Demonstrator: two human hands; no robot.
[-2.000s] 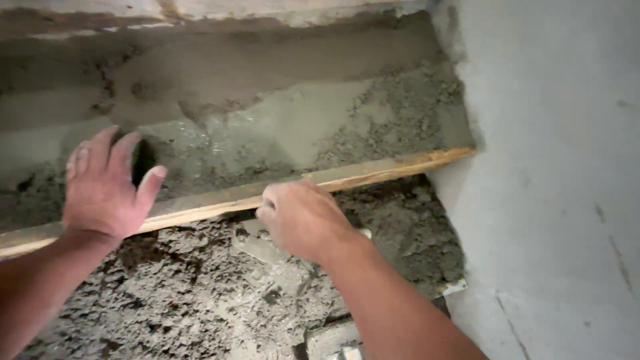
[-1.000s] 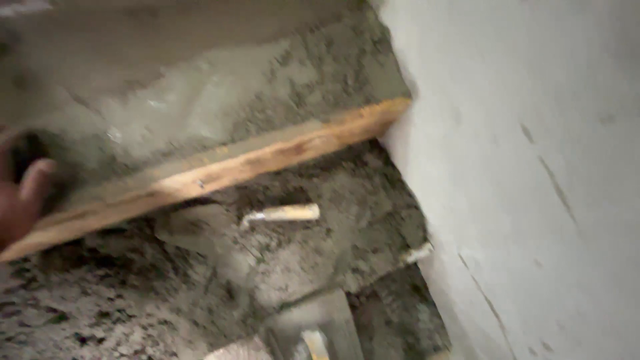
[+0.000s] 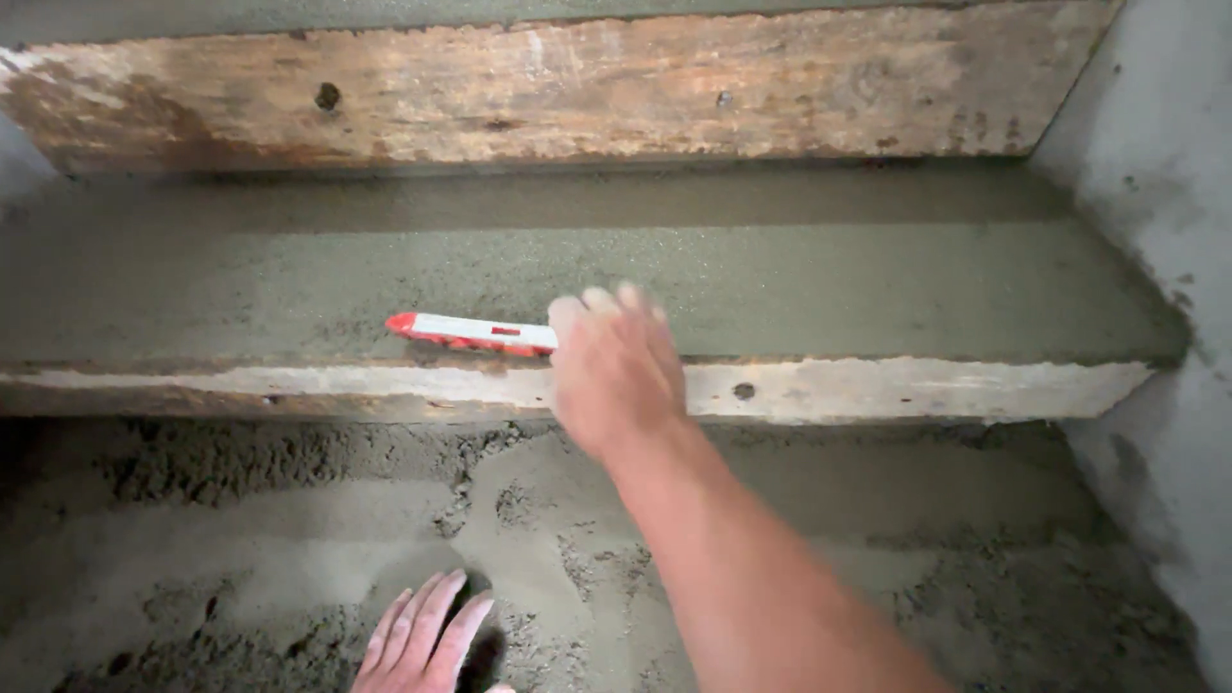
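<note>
My right hand (image 3: 621,371) grips the right end of a red and white tool (image 3: 476,332), possibly a small spirit level; its far end is hidden by the hand. The tool lies at a slight tilt over the front edge of a smoothed wet concrete step (image 3: 818,274), just behind a wooden form board (image 3: 924,387). My left hand (image 3: 423,635) is at the bottom, fingers apart and holding nothing, over the rougher concrete of the lower step (image 3: 318,539). Whether its fingertips touch the concrete I cannot tell.
A wider wooden board (image 3: 597,87) spans the step above, with more wet concrete along its top. A grey wall (image 3: 1165,164) bounds the steps on the right. A bit of pale wall shows at the far left.
The view has swung up to show higher boards. My right hand now holds the red and white tool; two seconds ago it was at a board's edge. The trowel seen earlier is out of view.
</note>
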